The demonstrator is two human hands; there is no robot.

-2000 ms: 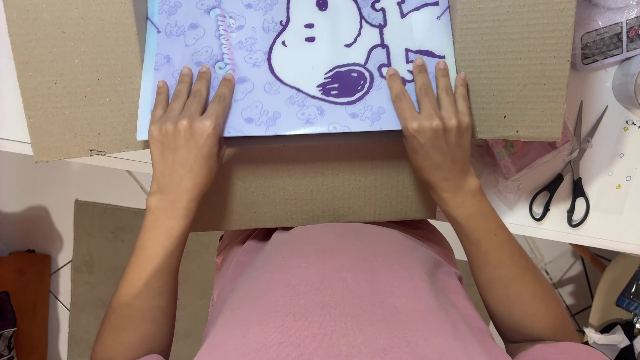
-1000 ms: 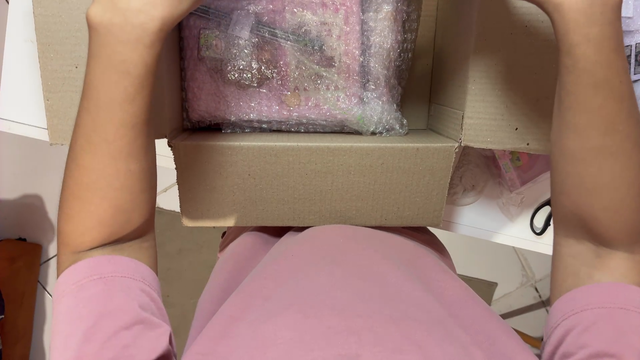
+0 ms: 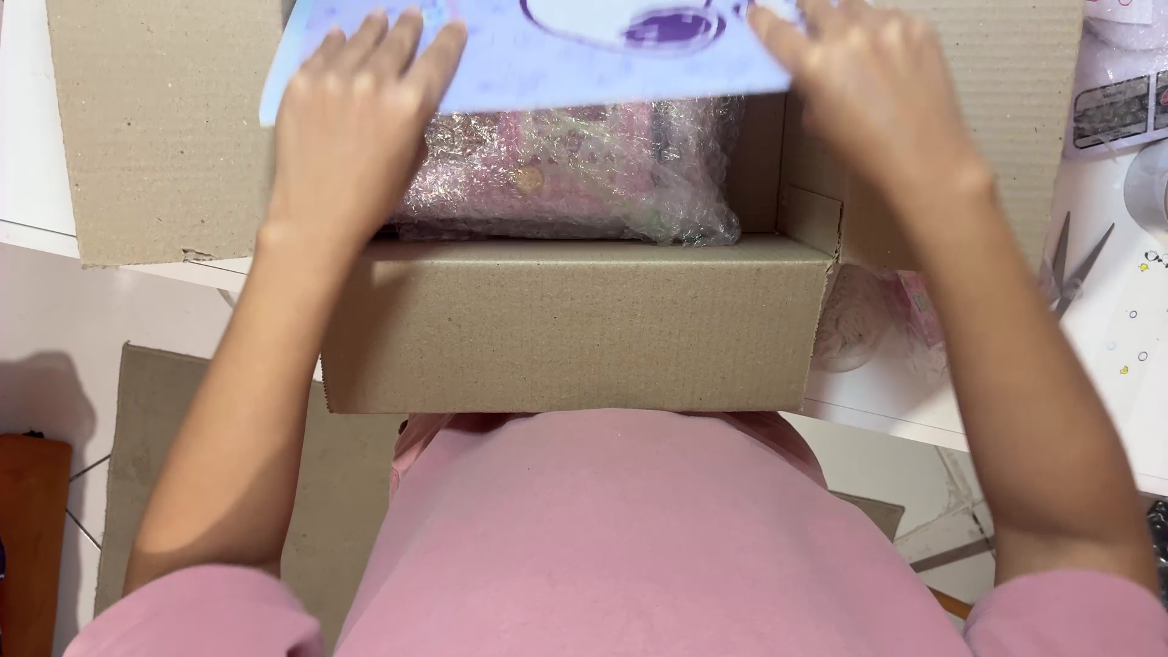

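A cardboard box [image 3: 575,333] stands with its flaps spread, and in it lies a bubble-wrapped pink item [image 3: 584,178]. Over the box's far part is a light purple sheet or folder with a Snoopy print [image 3: 584,78], slightly tilted and cut off by the top edge. My left hand [image 3: 351,128] rests on the sheet's left part, fingers spread on its upper face. On its right part, my right hand [image 3: 876,91] touches the near right corner, partly blurred. Thumbs and the underside of the sheet are mostly hidden, so a grip cannot be made out.
Black-handled scissors [image 3: 1072,265], handles hidden behind my right arm, lie on the white table [image 3: 1122,401]. A clear tape roll [image 3: 1150,192] and a printed plastic package [image 3: 1118,100] are at the right. Crumpled clear plastic [image 3: 853,324] sits beside the box. A cardboard piece [image 3: 146,456] lies below the table.
The sheet covered the box two seconds ago, was out of view one second ago, and now shows again over its far part. Both hands have come back into view.
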